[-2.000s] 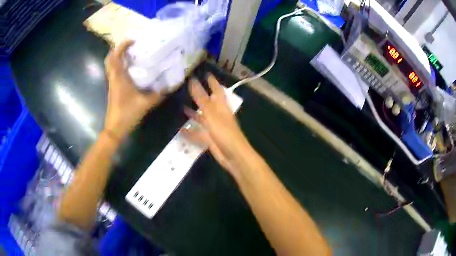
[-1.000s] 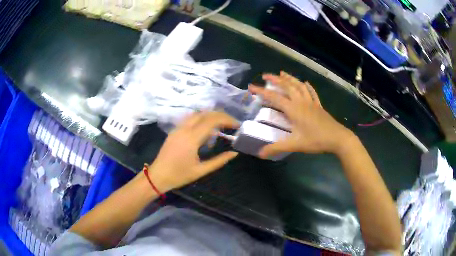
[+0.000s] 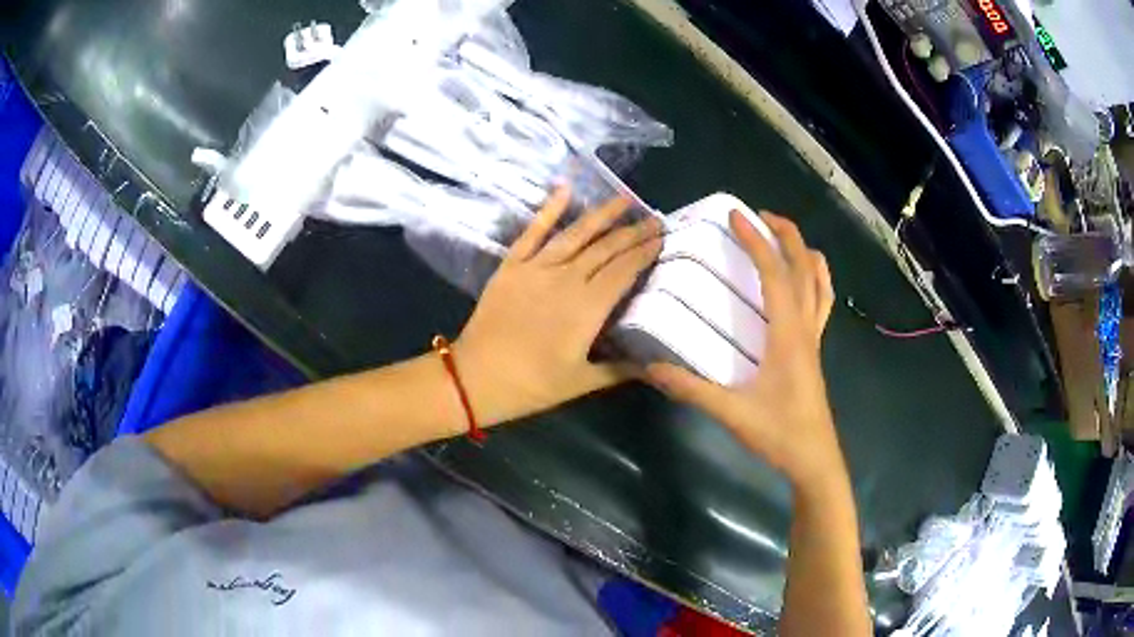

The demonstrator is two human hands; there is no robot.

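Observation:
A stack of several white socket outlet units [image 3: 700, 292] stands on edge on the dark green bench, in front of me. My right hand [image 3: 781, 361] grips the stack from its right side, thumb at the near edge. My left hand [image 3: 547, 311] lies flat against the stack's left end, where the cords meet it; its fingertips touch the units. White cords in clear plastic bags [image 3: 479, 149] spread from the stack to the upper left, over the long power strip [image 3: 261, 205]. The strip's four dark USB slots show at its near end. A white plug [image 3: 310, 45] lies beside the strip.
A blue bin [image 3: 162, 361] at the left holds rows of white units and bagged cords. More white units with bagged cords [image 3: 995, 535] lie at the bench's right end. Thin test wires [image 3: 914, 331] lie at the far edge. Instruments with red digits [image 3: 991, 18] stand beyond.
The white bundle has come from the upper left to the bench centre. The units now stand squared together in a stack. My left hand has moved from beside the units onto their left end.

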